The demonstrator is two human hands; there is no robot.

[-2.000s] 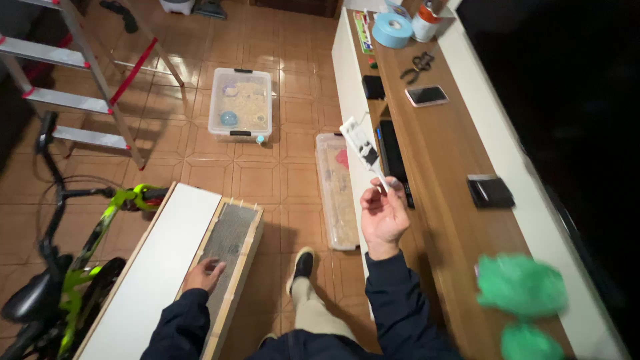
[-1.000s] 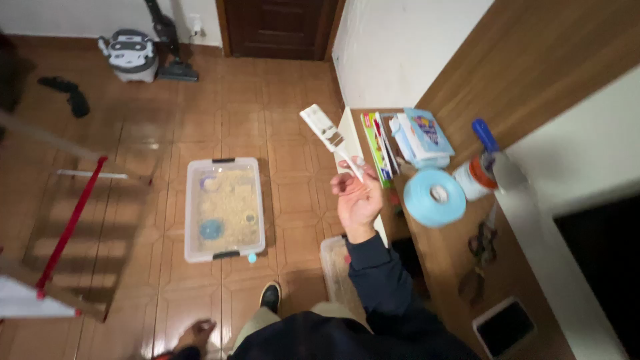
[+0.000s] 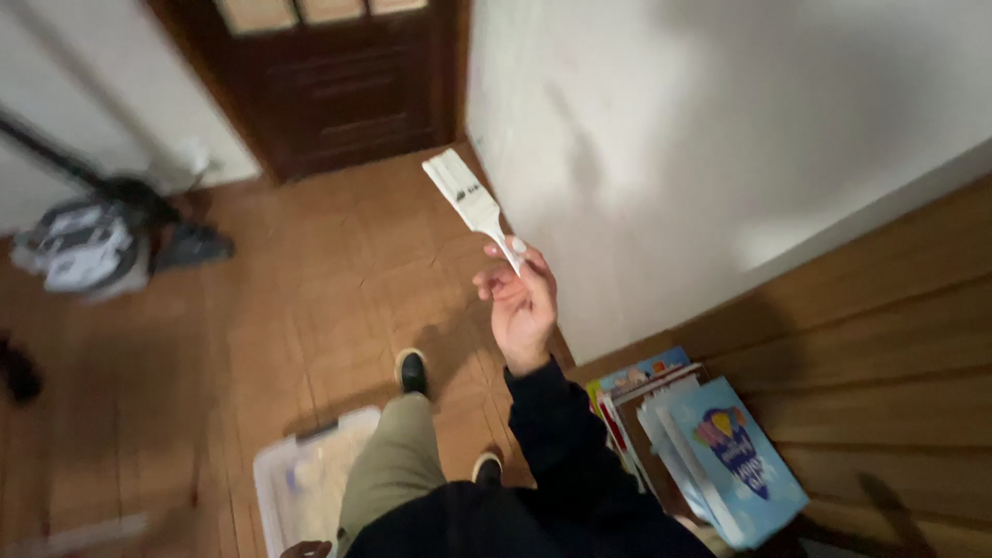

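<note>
My right hand (image 3: 521, 302) is raised at the middle of the view. Between its thumb and fingers it pinches the thin handle of a white paintbrush (image 3: 469, 194), with the broad flat end tilted up and to the left and dark marks on it. Only a small part of my left hand (image 3: 308, 549) shows at the bottom edge, low beside my leg; whether it holds anything cannot be seen.
A plastic bin (image 3: 267, 496) stands on the tiled floor by my leg. Books (image 3: 740, 465) lie on wooden furniture at lower right. A white wall (image 3: 620, 155) rises on the right, a dark wooden door (image 3: 349, 101) ahead. A blurred vacuum cleaner (image 3: 85, 248) stands at left.
The view has moved forward from the ladder and bicycle to the door and wall. My right hand still holds the white brush. My left hand has left the box edge it touched two seconds ago.
</note>
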